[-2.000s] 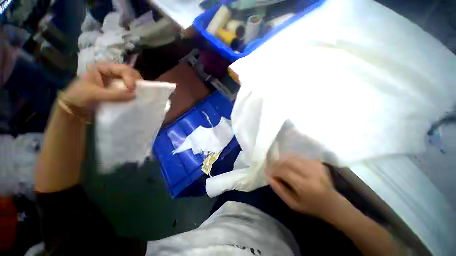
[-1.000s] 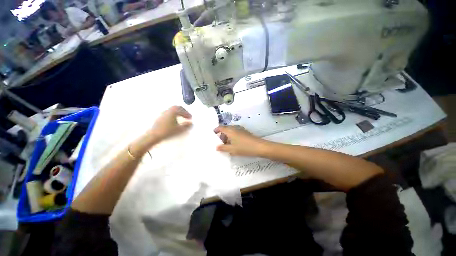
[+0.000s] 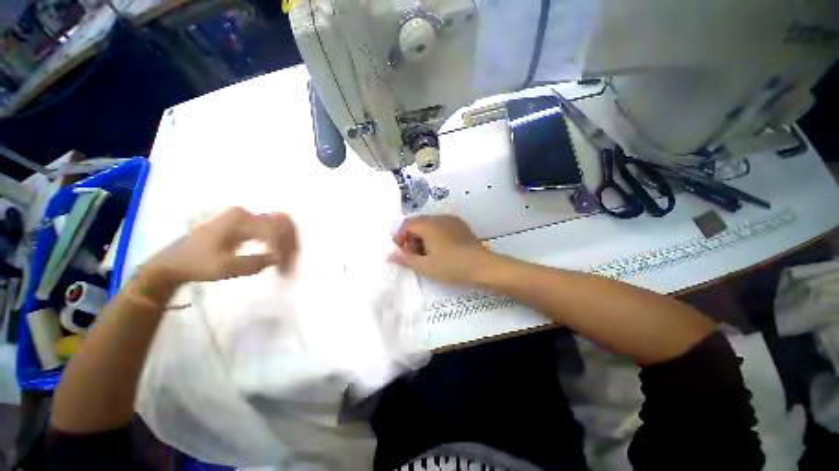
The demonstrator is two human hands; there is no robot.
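Observation:
The white garment panel (image 3: 276,340) lies bunched from the needle area over the table's front edge towards my lap; bright glare hides its details. My right hand (image 3: 443,250) pinches its edge just in front of the presser foot (image 3: 405,189). My left hand (image 3: 241,246) is over the cloth further left, its fingers curled and blurred; I cannot tell if it grips anything. The off-white sewing machine (image 3: 359,83) stands above the work. No separate small cut piece can be made out.
A dark phone (image 3: 543,143), black-handled shears (image 3: 626,184) and dark small tools (image 3: 704,187) lie right of the needle. A printed ruler (image 3: 644,262) runs along the front edge. The blue thread basket (image 3: 132,216) is at the left. White cloth (image 3: 810,299) hangs at far right.
The view has turned from the lap and blue bin to the machine, then moved closer. My left hand, earlier holding a small white piece, has drawn left from the needle. My right hand stays near it.

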